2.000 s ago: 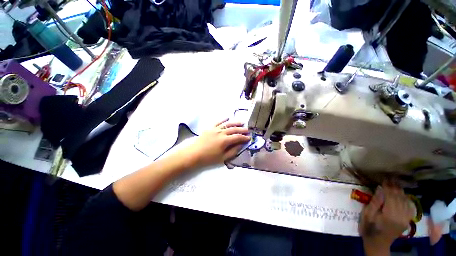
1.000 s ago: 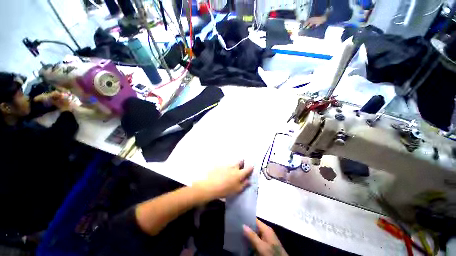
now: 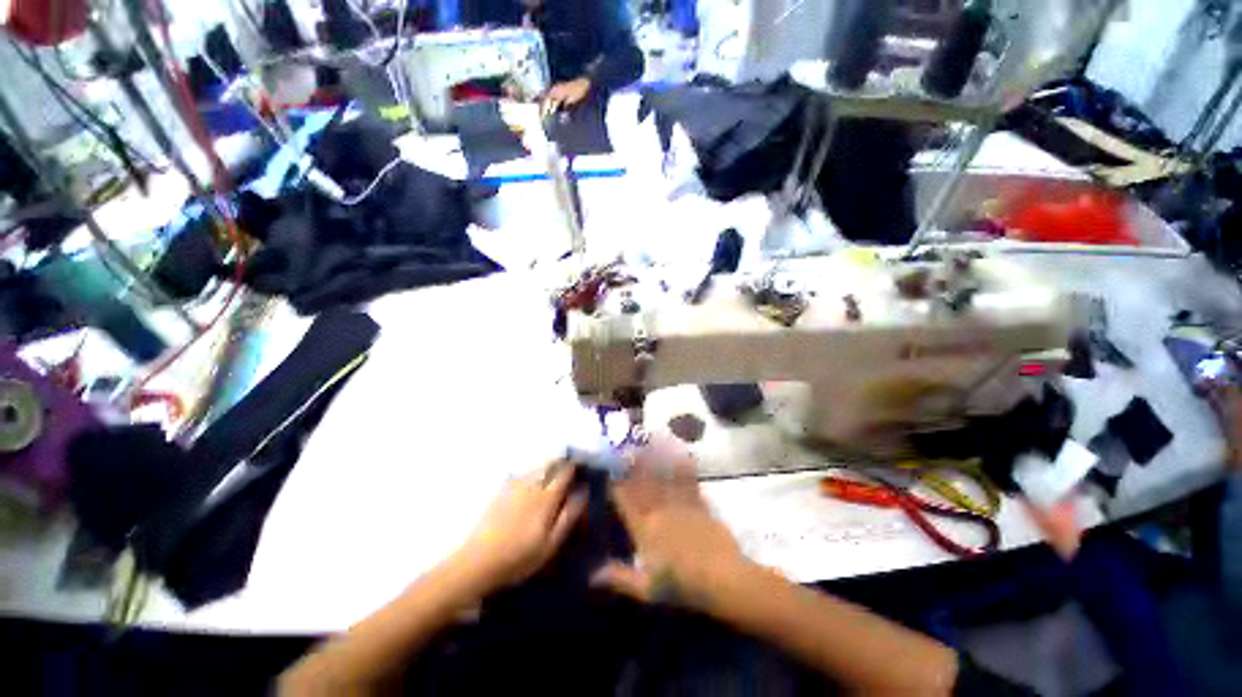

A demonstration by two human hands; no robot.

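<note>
A black cloth piece point(image 3: 599, 524) with a pale end lies between my hands, just in front of the machine's needle area. My left hand point(image 3: 524, 520) grips its left side. My right hand point(image 3: 674, 517) is blurred and lies along its right side, with the fingers toward the needle; its grip is unclear. The cream-white sewing machine point(image 3: 817, 347) stands beyond and to the right of my hands. The presser foot area is blurred and partly hidden by the cloth and fingers.
Red-and-yellow-handled shears point(image 3: 906, 501) lie right of the bed. Black cut pieces point(image 3: 273, 449) lie at left, beside a purple machine point(image 3: 41, 422). A black cloth pile point(image 3: 368, 218) is at the back. Another person's hand point(image 3: 1056, 524) is at right; another person works at the back.
The view has swung right. Both hands have moved from the table's front edge up to the needle area with the piece, which now shows mostly its black side. Another person's hand shows at right.
</note>
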